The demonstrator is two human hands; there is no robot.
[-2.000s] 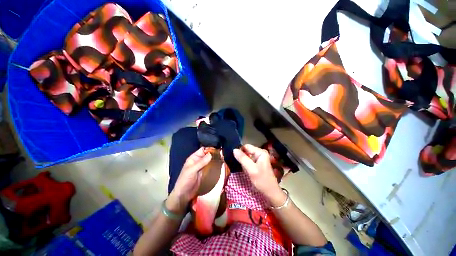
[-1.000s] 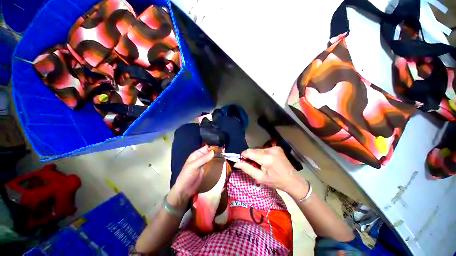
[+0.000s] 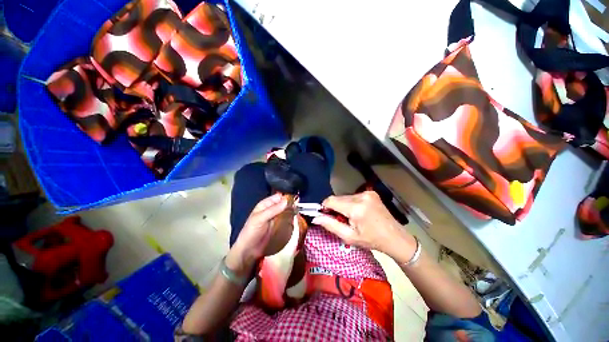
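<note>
A printed fabric bag (image 3: 281, 257) in orange, pink and brown lies on my lap. My left hand (image 3: 257, 228) pinches its upper edge. A black webbing strap (image 3: 283, 178) lies over the dark trousers just beyond the pinched edge. My right hand (image 3: 366, 219) holds small thread snips (image 3: 308, 208). Their silvery blades point left and their tips are at the bag edge beside my left fingertips. Whether the tips touch a thread is too small to tell.
A blue bin (image 3: 220, 150) with more printed bags stands at the upper left. A long white table (image 3: 374, 73) on the right bears a printed bag (image 3: 467, 133) and black straps. A red stool (image 3: 63, 257) and a flat blue crate (image 3: 143, 304) are on the floor at left.
Two seconds ago my right hand held the black strap; since one second ago it has the snips at the bag edge. My left hand has kept its pinch. The view has shifted slightly.
</note>
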